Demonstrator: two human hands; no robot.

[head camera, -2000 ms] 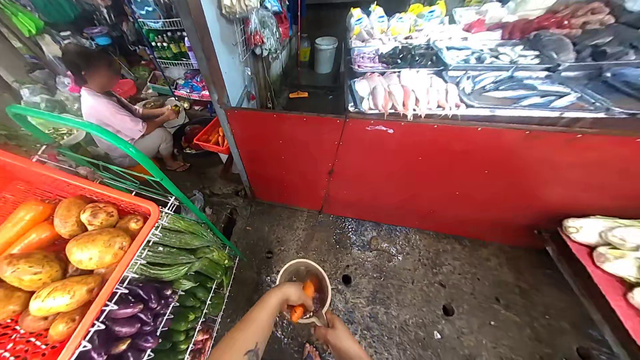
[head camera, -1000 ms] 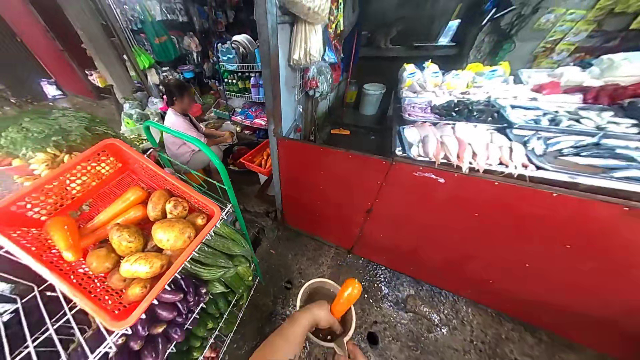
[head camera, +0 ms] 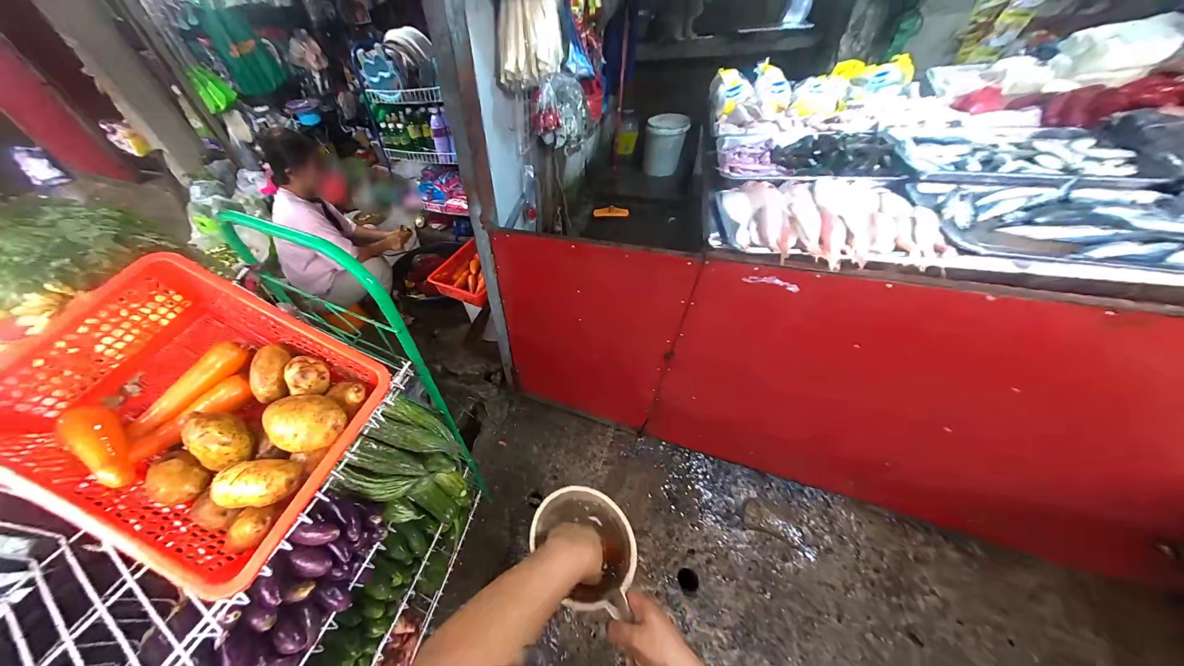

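A white plastic dipper (head camera: 631,546) with brownish water inside is held low over the concrete floor. My right hand (head camera: 647,629) grips its handle from below. Reaching in over the rim, my left hand (head camera: 575,550) has its fingers down in the water, where they are hidden; whether they hold anything cannot be seen. To the left, a red-orange plastic basket (head camera: 370,365) holds carrots (head camera: 199,384) and potatoes (head camera: 303,423). It rests on a white wire rack (head camera: 120,578).
Eggplants (head camera: 305,564) and ridged green gourds (head camera: 398,462) lie beside the basket. A green metal handle (head camera: 370,277) rises behind it. Ahead stands a red panel (head camera: 832,388) below trays of fish (head camera: 832,217). A person (head camera: 314,227) sits at the back left. The floor has a hole (head camera: 687,580).
A second ago a carrot stuck up out of the dipper by my left hand; it no longer shows. My left hand is now deeper in the dipper. The view has swung left since the first frame.
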